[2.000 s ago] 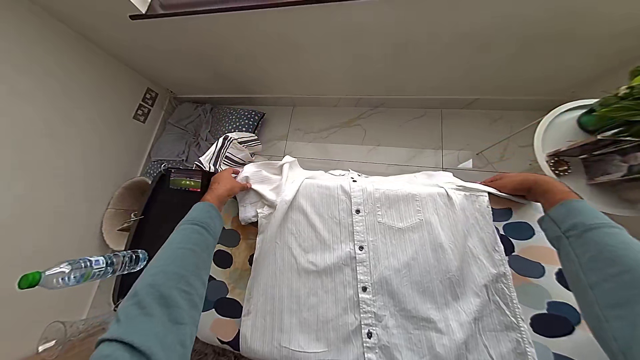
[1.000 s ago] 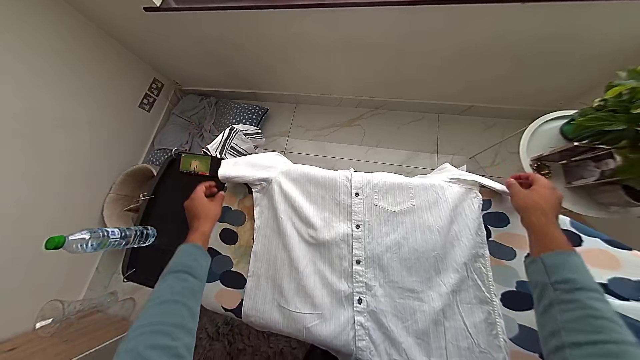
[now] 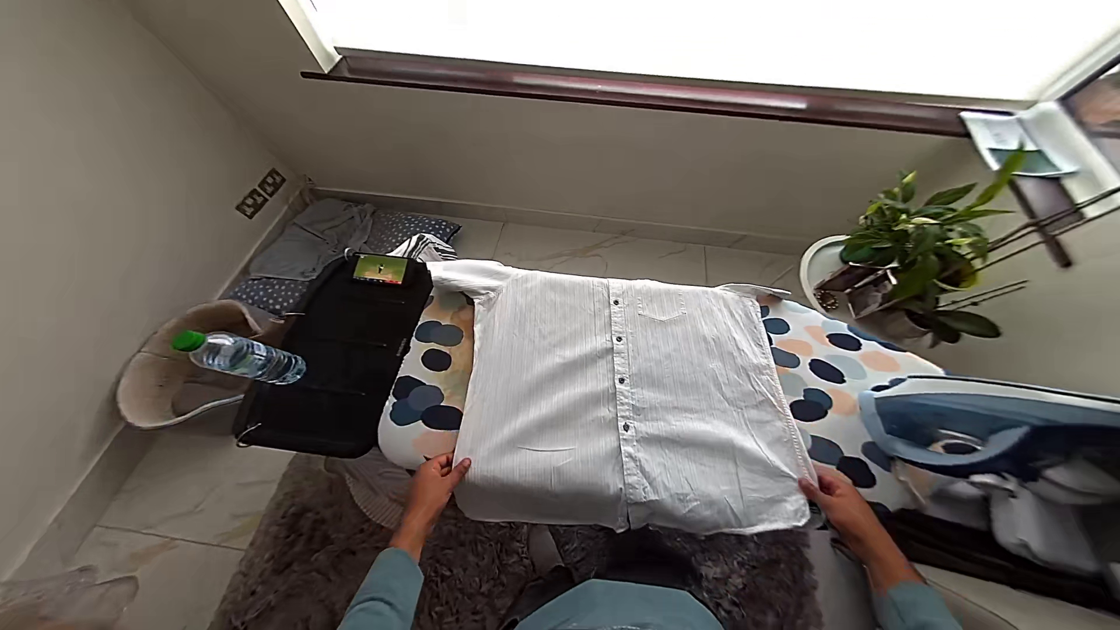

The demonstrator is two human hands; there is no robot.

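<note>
A white striped short-sleeved shirt [image 3: 551, 394] lies front up, buttons down its middle, over an ironing board with a dotted cover [image 3: 822, 354]. Its lower hem hangs over the near edge. My left hand [image 3: 434, 490] pinches the shirt's lower left side edge between thumb and fingers. My right hand [image 3: 836, 499] holds the lower right corner of the hem in the same way. To the right of the shirt, a blue and white steam iron [image 3: 980, 424] rests at the board's right end.
A black panel [image 3: 328, 385] left of the shirt carries a phone [image 3: 380, 269] and a water bottle with green cap [image 3: 241, 357]. Behind it lie grey cushions [image 3: 306, 236]. A potted plant [image 3: 927, 254] stands on a round white table [image 3: 814, 262]. A shaggy rug [image 3: 297, 542] covers the near floor.
Both hands have moved from the shirt's upper end to its lower edge and now hold it there. The view has shifted, bringing the window and the iron into sight.
</note>
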